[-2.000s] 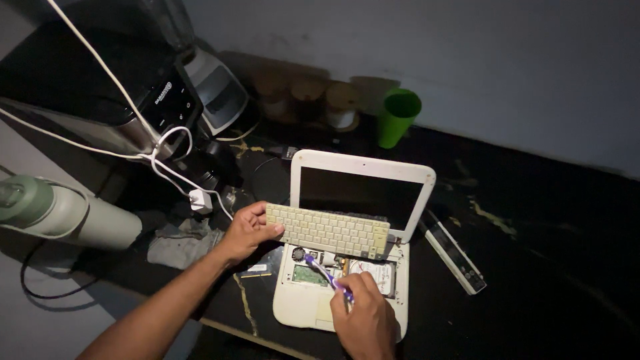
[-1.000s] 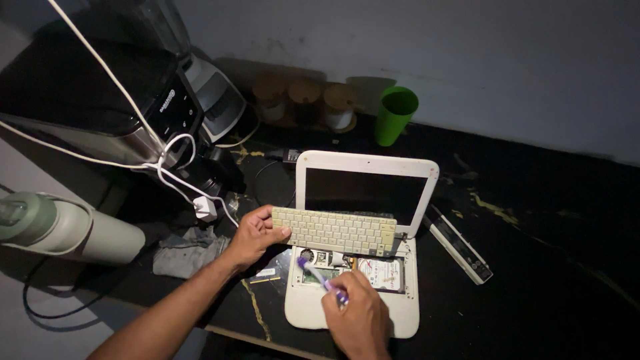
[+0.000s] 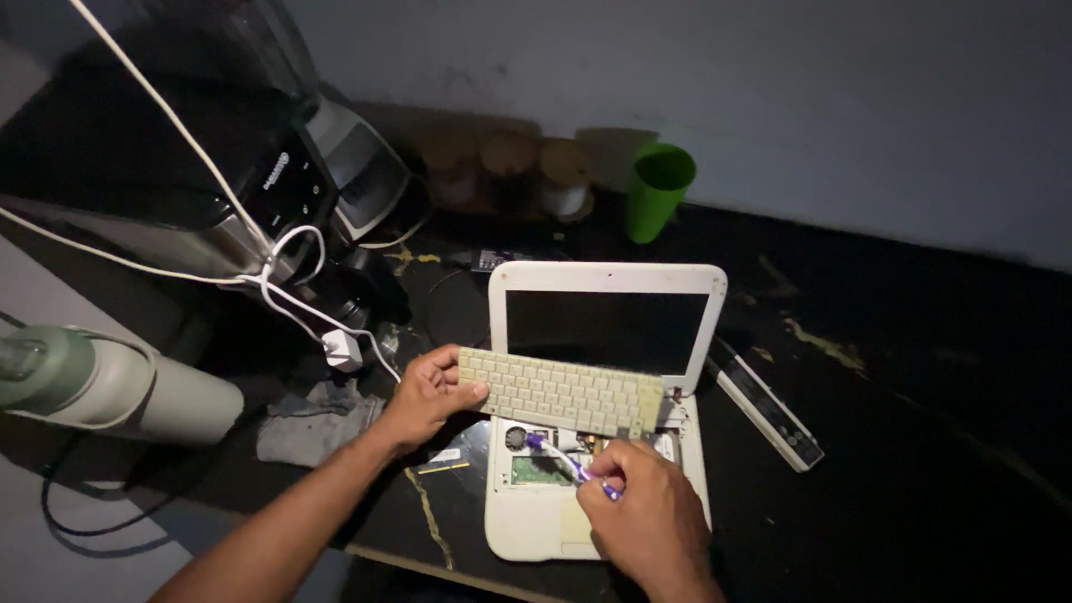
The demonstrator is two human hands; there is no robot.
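A small white laptop [image 3: 529, 526] stands open on the dark counter, its inside bare above the palm rest. My left hand [image 3: 431, 400] grips the left end of a detached cream keyboard [image 3: 557, 391], tilted up in front of the screen [image 3: 605, 331]. A purple and white toothbrush [image 3: 559, 457] is held in my right hand [image 3: 645, 511], with its bristles beside the small cooling fan [image 3: 515, 439]. Below the fan a green circuit board [image 3: 536, 471] shows. My right hand hides part of the right side of the laptop's base.
A laptop battery [image 3: 766, 404] lies at the right. Left of the laptop are a memory module [image 3: 444, 467], a grey cloth [image 3: 314, 427], a white plug [image 3: 342, 350] and a bottle [image 3: 180, 394]. Behind stand a green cup [image 3: 659, 193], jars [image 3: 565, 180] and a black appliance [image 3: 151, 159].
The toothbrush head stays near the fan, with small shifts of my right hand. My left hand keeps hold of the keyboard.
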